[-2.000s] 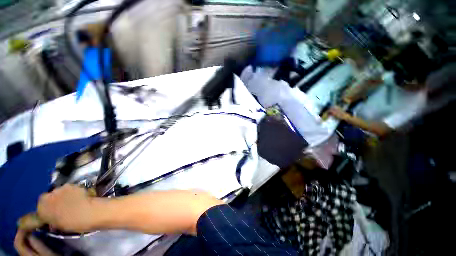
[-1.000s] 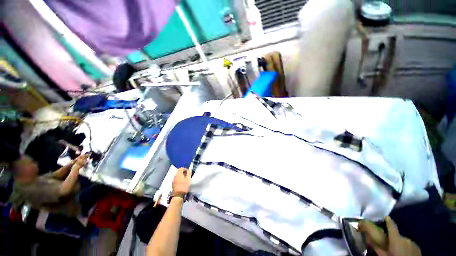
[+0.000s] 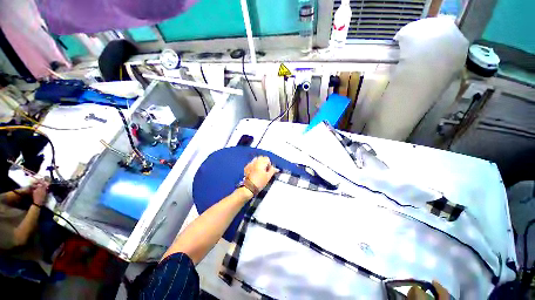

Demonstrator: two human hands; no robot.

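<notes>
The garment piece [image 3: 317, 217], white with black-and-white checked edges and seams, lies over the board and table. The dark blue padded board [image 3: 220, 170] shows at its left end. My left hand [image 3: 260, 173] pinches the garment's checked edge at the upper left corner, over the blue board. My right hand [image 3: 431, 291] is cut off by the bottom edge, at the handle of the steam iron [image 3: 399, 287], which rests on the white fabric near a checked seam. Only part of the iron shows.
White-covered table [image 3: 469, 170] behind and right. A blue bar [image 3: 329, 111] stands behind it. At left, a grey-walled frame [image 3: 170, 205] holds a blue tank [image 3: 130, 190] with fittings. Another person's hand [image 3: 40, 192] works at far left. Bottles stand on the window sill.
My left hand has moved up and right from the garment's lower left edge to its upper corner. The iron is lower in the picture and more cut off. The view has shifted.
</notes>
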